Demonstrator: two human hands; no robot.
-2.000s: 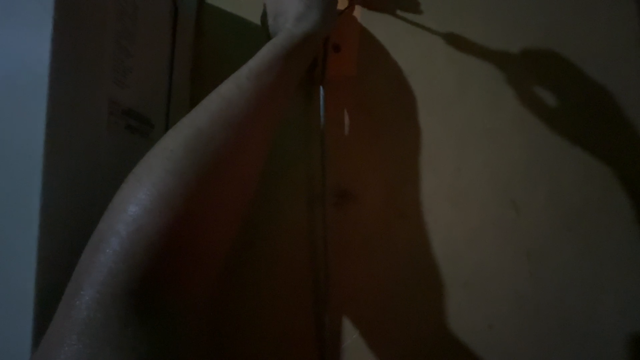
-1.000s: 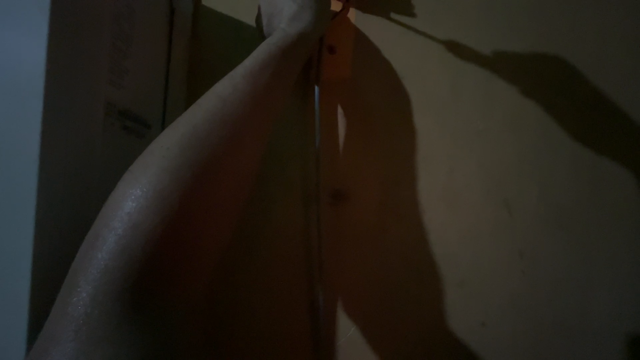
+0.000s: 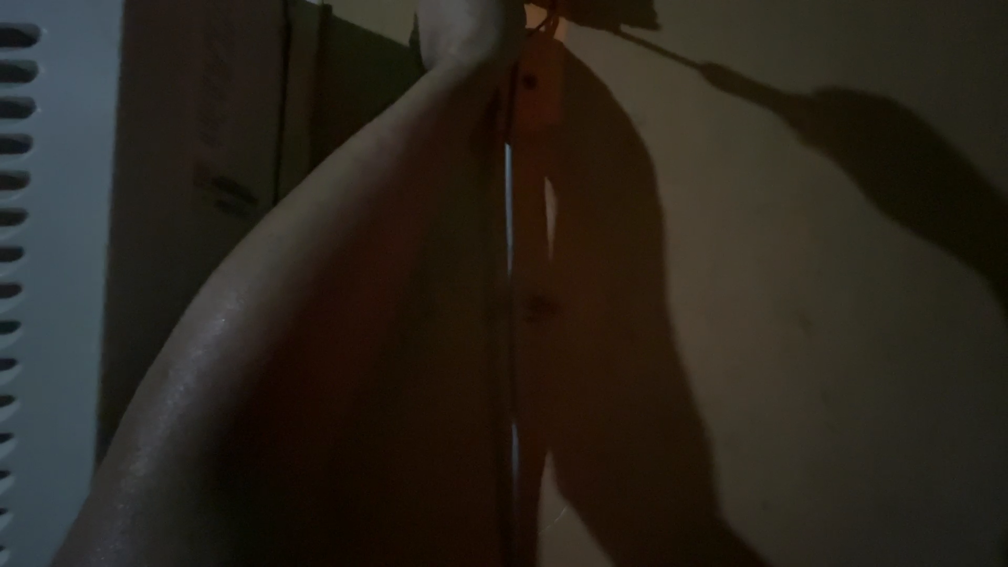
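My left forearm reaches up from the lower left, and my left hand is at the top edge, its fingers cut off or hidden. Beside it are thin dark wires and a small orange-lit piece with a dark round hole. A thin cable or rod, shiny in parts, runs down the wall below them. My right hand is out of view. On the wall at the upper right lies a shadow shaped like a hand or arm with a slender tool. The scene is very dark.
A pale panel with a column of oblong slots stands along the left edge. Beside it is a brown surface bearing faint print, probably a cardboard box. A broad dark shadow covers the wall around the cable.
The shadow at the upper right has changed shape; the gap seen in it two seconds ago is gone. The view has shifted slightly, and slots now show in the pale panel. My left arm stays nearly still.
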